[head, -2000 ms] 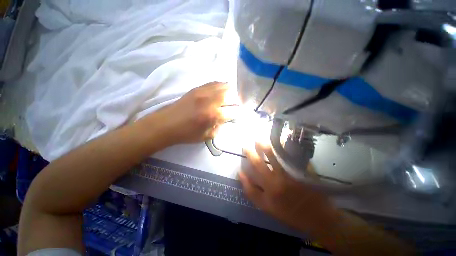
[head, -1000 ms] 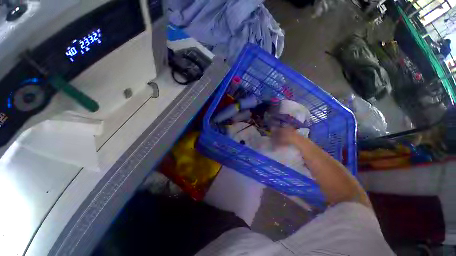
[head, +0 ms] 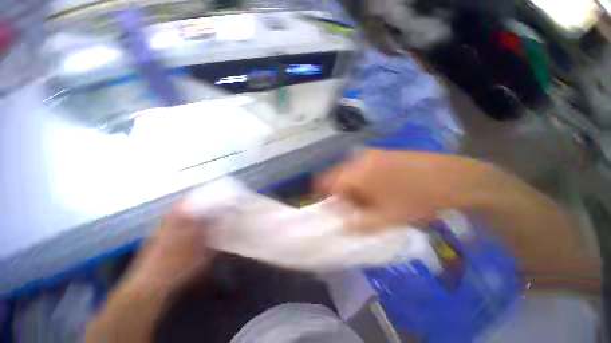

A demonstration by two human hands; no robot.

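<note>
A white cloth bundle, long and strip-like, is held between both hands in front of the machine table's front edge. My left hand is blurred and closed on its left end. My right hand is over its right part with curled fingers gripping it. The bundle's right end hangs over the blue plastic basket. The view is blurred, so single pieces and exact finger positions cannot be told.
The sewing machine's dark display panel and white body are beyond the hands. A purple cloth strip hangs over the machine. The grey table edge runs behind the left hand. A light blue garment heap lies right of the machine.
The view has turned back toward the machine. My right hand has come up from inside the blue basket and now holds white cloth. My left hand has come into view, holding the other end.
</note>
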